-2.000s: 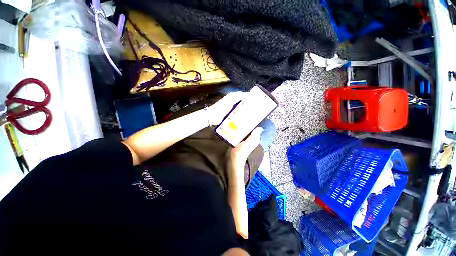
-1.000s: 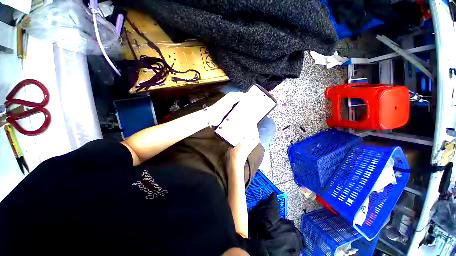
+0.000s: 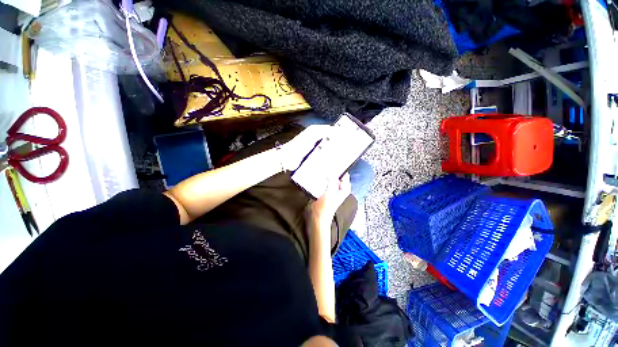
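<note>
A smartphone (image 3: 333, 157) with a bright, nearly blank white screen is held slanted above my lap. My left hand (image 3: 306, 148), the upper one in the picture, grips one long edge of it. My right hand (image 3: 332, 198), below it, is at the phone's near lower edge, with a fingertip over the screen. The fingers behind the phone are hidden.
Thick dark grey fabric (image 3: 352, 51) drapes over a yellow-brown wooden box (image 3: 261, 78) bearing dark cord (image 3: 210, 95). Dark red scissors (image 3: 39, 145) lie on the white table at left. A red stool (image 3: 528, 146) and blue crates (image 3: 484, 247) stand at right.
The yellow patch on the phone screen has gone, leaving it nearly blank. My right fingertip moved onto the screen, then back slightly toward the phone's edge. My left hand has hardly moved.
</note>
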